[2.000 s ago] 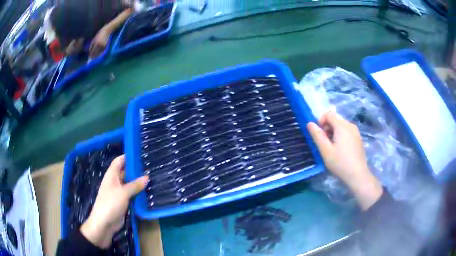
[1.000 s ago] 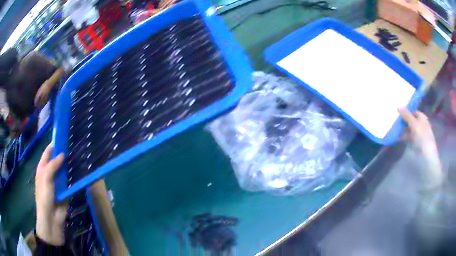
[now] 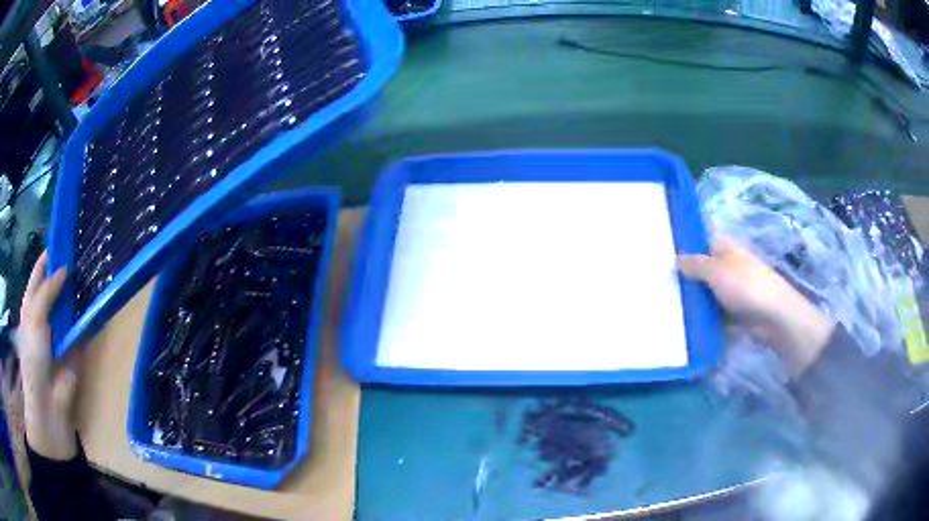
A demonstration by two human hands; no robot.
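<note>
My left hand [image 3: 49, 351] grips the lower left corner of a wide blue tray [image 3: 229, 188], held raised and tilted at the upper left. The tray holds slim black bars [image 3: 209, 102] in neat columns. My right hand [image 3: 749, 285] grips the right rim of a second blue tray [image 3: 530, 378], which has only a white sheet [image 3: 535, 275] in it. This tray is in front of me, over the green bench; whether it touches the bench I cannot tell. A narrower blue tray [image 3: 324, 305] with jumbled black bars stands at the left, partly under the raised tray.
Tan cardboard [image 3: 331, 448] lies under the narrow tray. A loose heap of tiny black pieces [image 3: 576, 443] lies at the bench's front edge. A crinkled clear bag [image 3: 784, 219] is at the right. A thin dark cable [image 3: 662, 59] runs along the back of the green bench [image 3: 489, 102].
My right hand has brought the white-lined tray from the far right to the middle. The filled tray has moved from the middle to the upper left, in my left hand alone.
</note>
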